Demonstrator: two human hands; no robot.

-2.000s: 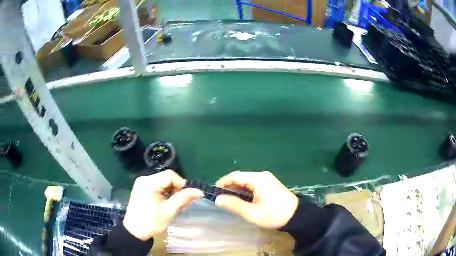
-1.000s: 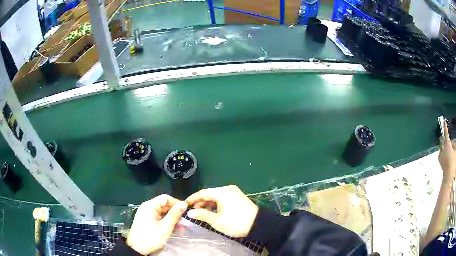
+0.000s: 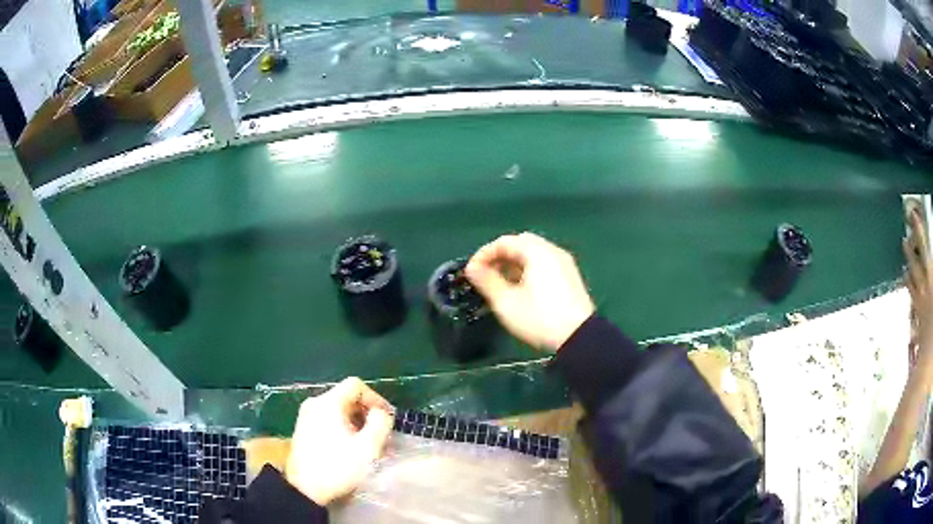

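Observation:
My left hand (image 3: 343, 440) pinches the left end of the die-cut pad sheet (image 3: 481, 432), a strip of small black squares with bare translucent release liner (image 3: 460, 486) below it. My right hand (image 3: 532, 292) is over the belt, thumb and forefinger pinched together at the open top of a black cylindrical housing (image 3: 460, 328). Whether a pad is between these fingertips is hidden. A second black housing (image 3: 370, 297) stands upright just left of it.
More housings stand on the green belt (image 3: 614, 225), at left (image 3: 156, 289) and right (image 3: 783, 264). A slanted metal upright (image 3: 92, 328) is at left. Spare pad sheets (image 3: 169, 466) lie left of my hands. Another person's arm (image 3: 905, 399) is at the right edge, beside a white spotted sheet (image 3: 808, 409).
My right hand has left the sheet and moved up and right to a housing's top. My left hand stays on the sheet. The nearby housings have shifted right in view.

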